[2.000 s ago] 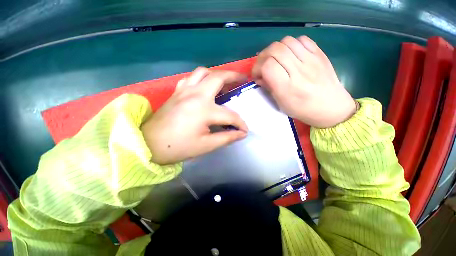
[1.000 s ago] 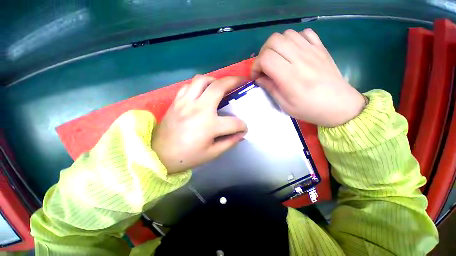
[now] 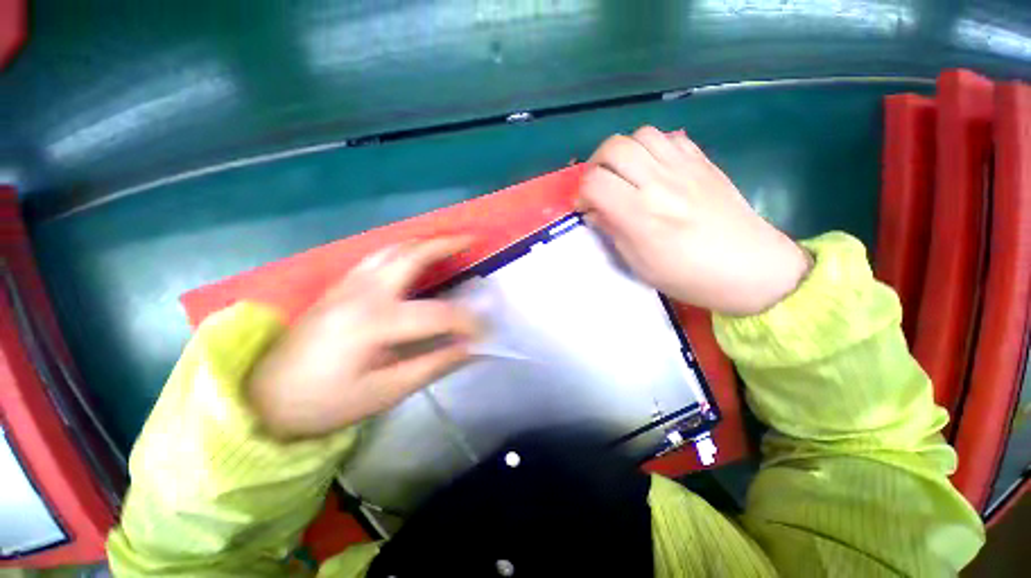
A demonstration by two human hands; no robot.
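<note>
A display module (image 3: 565,327) with a whitish-grey face and thin dark border lies tilted on a red foam pad (image 3: 339,260). My left hand (image 3: 367,344) is blurred over the module's left part, thumb and fingers apart, with nothing visible in it. My right hand (image 3: 678,220) is at the module's far right corner, fingers curled down onto the edge; its fingertips are hidden, so any small piece there cannot be seen. A thin dark line crosses the face near my left hand. A small silvery connector (image 3: 704,448) sticks out at the near right corner.
Several red pads (image 3: 961,248) stand stacked at the right. More red pads (image 3: 45,418) with a pale-faced unit are at the left. The shiny green bench (image 3: 260,203) has a dark seam strip (image 3: 452,124) beyond the pad. A dark cap brim (image 3: 520,508) hides the module's near side.
My left hand has moved left along the module, away from my right hand, and its fingers have spread. My right hand stays at the corner. The view has shifted a little.
</note>
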